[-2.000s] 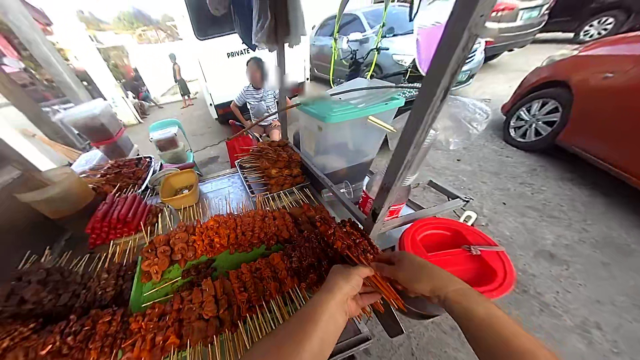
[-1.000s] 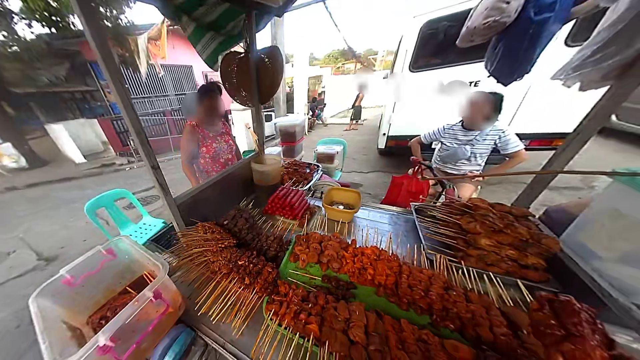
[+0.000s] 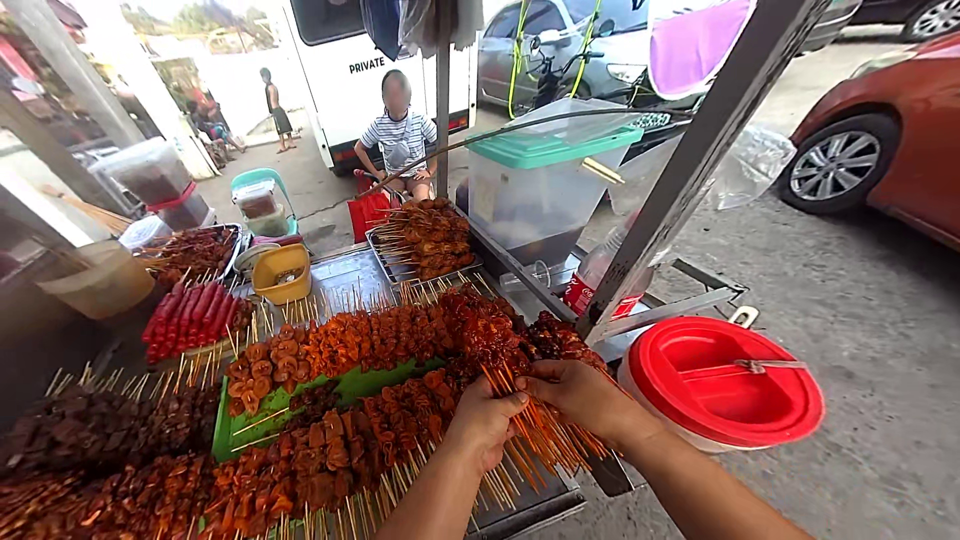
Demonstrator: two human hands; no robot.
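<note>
My left hand (image 3: 484, 420) is closed around the bamboo sticks of a bundle of glazed meat skewers (image 3: 491, 337) at the right end of the cart. Touching the same bundle from the right, my right hand (image 3: 574, 394) has its thumb and fingers on the sticks. More dark red skewers (image 3: 559, 341) lie right beside and beneath it. Rows of orange-brown meat skewers (image 3: 337, 450) and a green leaf-like liner (image 3: 367, 382) stretch to the left. Dark meat skewers (image 3: 112, 420) lie at the far left, with red hotdog skewers (image 3: 187, 319) behind them.
A metal post (image 3: 690, 172) rises close to my right hand, beside a red-lidded bucket (image 3: 724, 382). Behind stand a teal-lidded plastic bin (image 3: 532, 195), a soft-drink bottle (image 3: 607, 277), a tray of skewers (image 3: 476, 264) and a yellow tub (image 3: 281, 274). A person (image 3: 401, 139) sits beyond the cart.
The view has swung left and back right. My hands, out of sight one second ago, are at the bundle again. They were also there two seconds ago.
</note>
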